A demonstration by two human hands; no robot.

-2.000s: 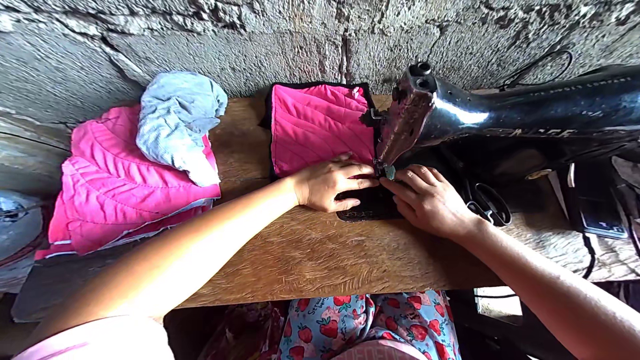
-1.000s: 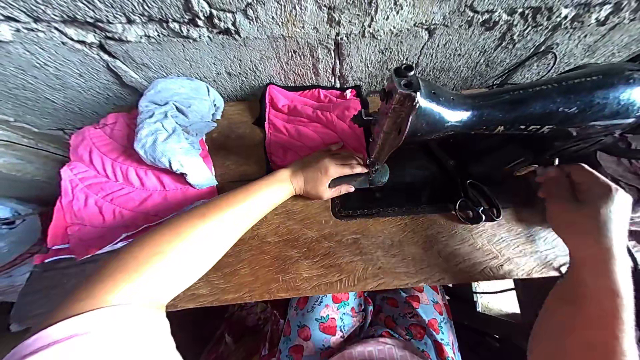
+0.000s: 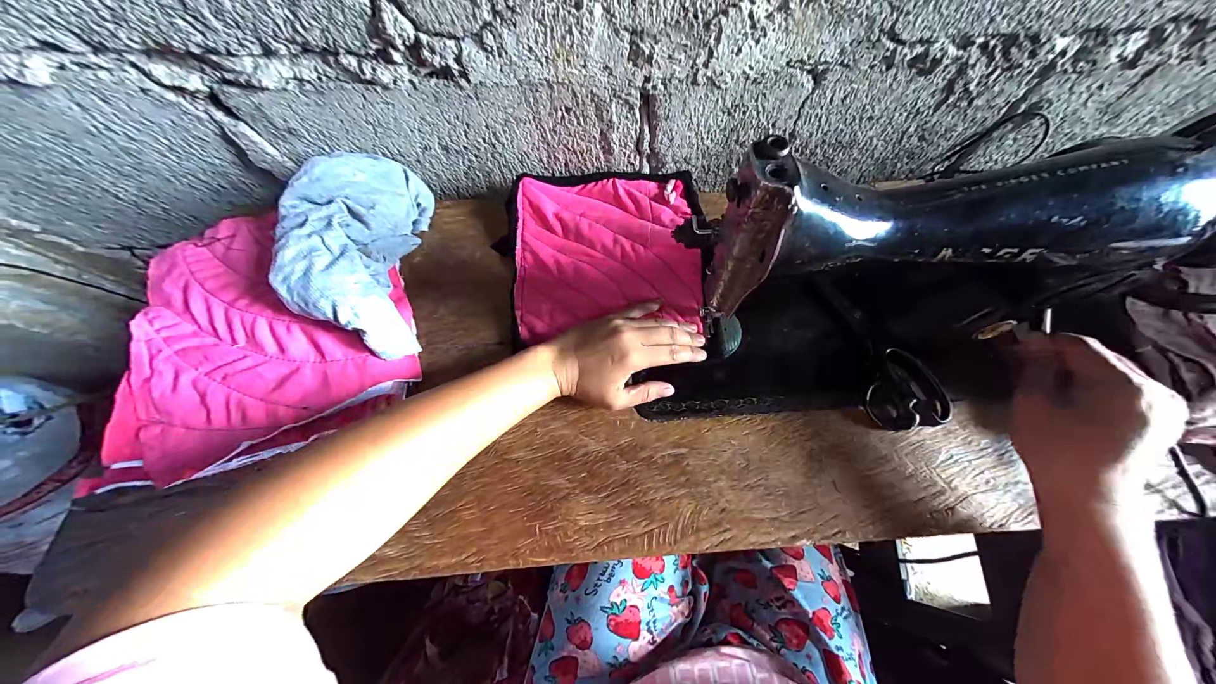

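Under the needle end of a black Singer sewing machine (image 3: 912, 218) lies a pink quilted fabric square (image 3: 598, 256) edged in black binding. My left hand (image 3: 632, 359) rests flat on its near right corner, fingertips beside the presser foot (image 3: 712, 323). At the right end of the machine bed, my right hand (image 3: 1092, 408) is blurred, with its fingers curled by a small metal part; whether it grips anything cannot be told. Black-handled scissors (image 3: 907, 389) lie on the bed between my two hands.
Pink quilted pieces (image 3: 237, 380) are stacked on the wooden table (image 3: 570, 484) at left, a crumpled light blue cloth (image 3: 347, 247) on top. A rough block wall (image 3: 532, 104) stands behind. Dark cloth (image 3: 1178, 351) lies at the far right.
My right hand has gone from beside the needle to the right end of the machine bed, uncovering the scissors. My left hand stays on the pink square, its fingers now flatter.
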